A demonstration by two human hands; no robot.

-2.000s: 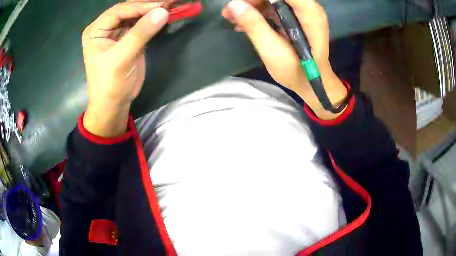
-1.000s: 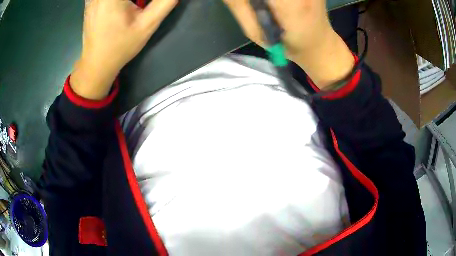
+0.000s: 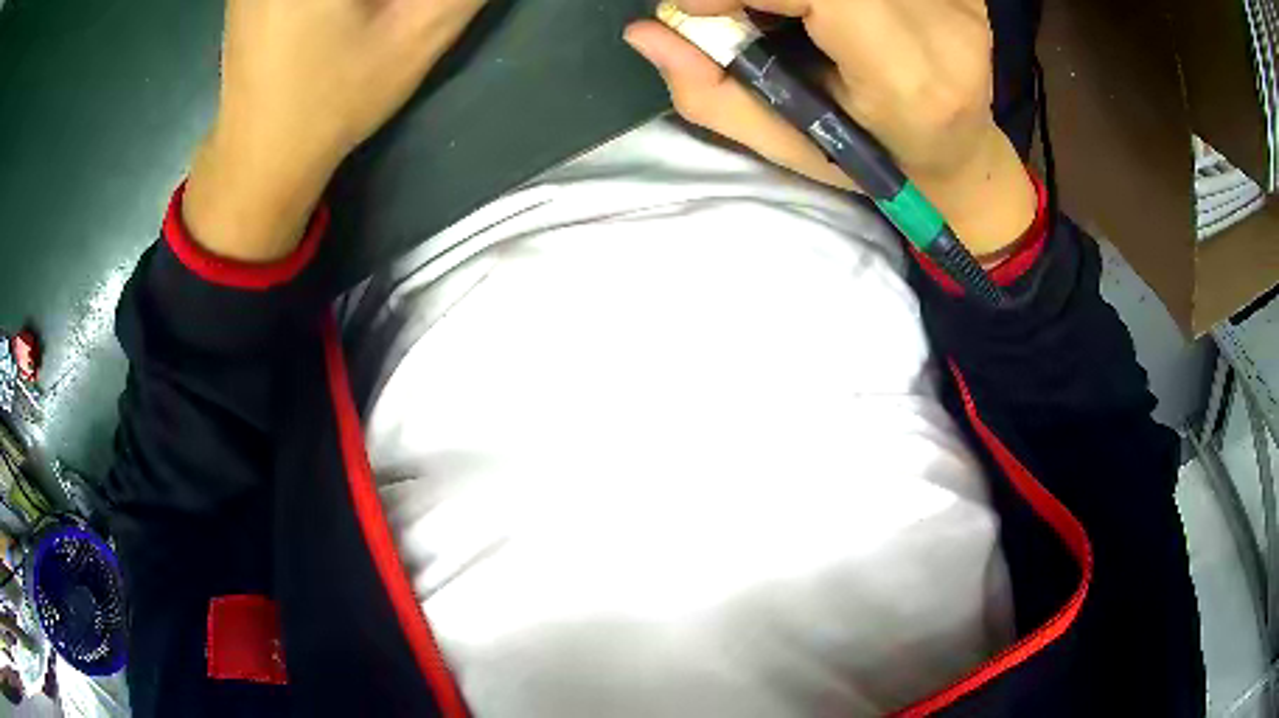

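Observation:
My right hand [image 3: 898, 84] at the top right of centre holds the soldering iron [image 3: 842, 140]. The iron has a black handle, a green band and a pale collar pointing up and left. Its tip is not clearly seen. My left hand [image 3: 323, 84] is at the top left, its fingers cut off by the upper edge. Whether it holds anything cannot be seen. Both hands are above the dark green bench top [image 3: 491, 154].
At the left edge lie a small red part [image 3: 24, 355] with silvery pieces and a round fan with a blue-purple rim [image 3: 77, 600]. At the right are brown cardboard [image 3: 1108, 154], a white striped stack [image 3: 1223, 190] and grey metal framing.
The red part seen in my left hand's fingers earlier is out of view. Both hands sit nearer the upper edge than two seconds ago. The iron now tilts more to the left.

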